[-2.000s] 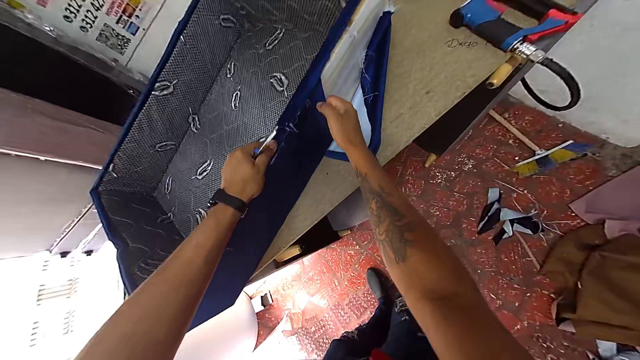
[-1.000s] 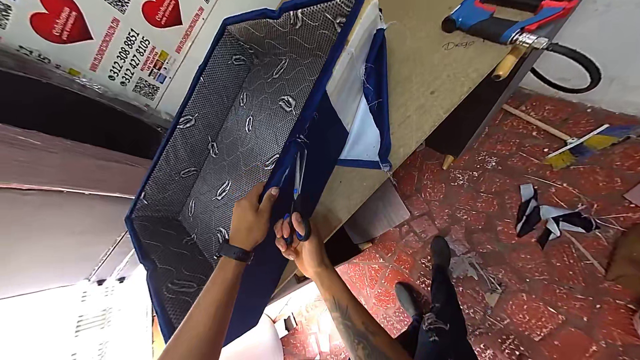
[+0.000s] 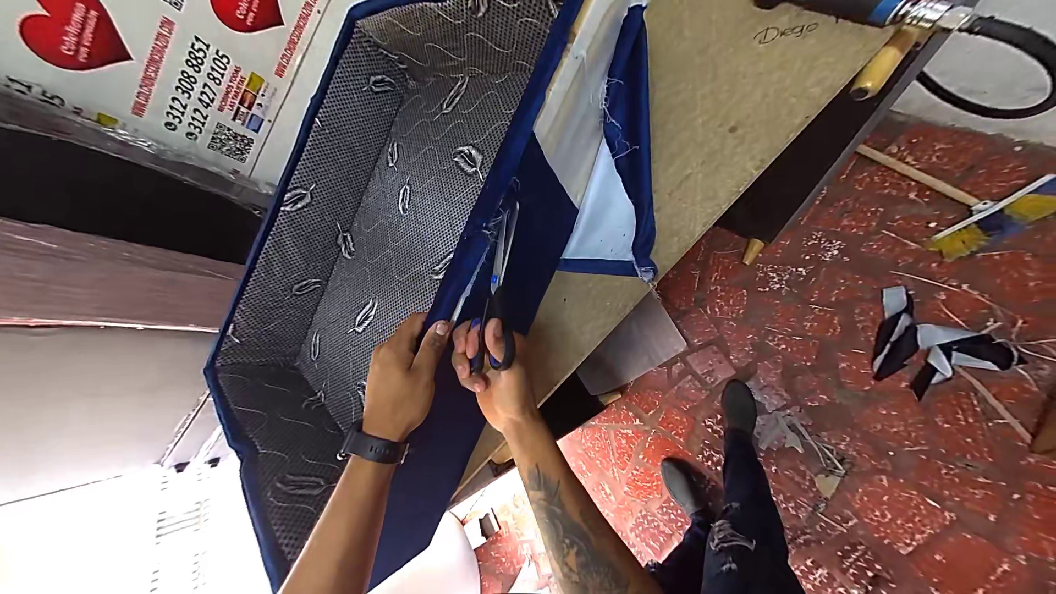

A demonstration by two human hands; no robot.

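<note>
Scissors (image 3: 497, 285) with dark handles are in my right hand (image 3: 495, 371), its fingers through the loops. Their blades point up along the frayed seam of the navy fabric (image 3: 540, 219). Just left of it, my left hand (image 3: 404, 375), with a black watch on the wrist, pinches the navy edge between thumb and fingers. That edge borders a box-shaped upholstered piece (image 3: 363, 247) lined with grey, feather-patterned fabric. Beyond the blades a navy flap (image 3: 631, 165) with a pale blue underside lies folded back.
A wooden board table (image 3: 701, 107) supports the piece. On its far right edge lie a tool with a black hose (image 3: 1015, 33) and a wooden handle (image 3: 887, 70). A broom (image 3: 961, 235), fabric scraps (image 3: 932, 342) and litter are on the red tiled floor. A printed banner (image 3: 165, 74) hangs at upper left.
Two seconds ago the scissors were at my left hand; by one second ago my right hand held them. Since then both hands have stayed near the same part of the navy edge.
</note>
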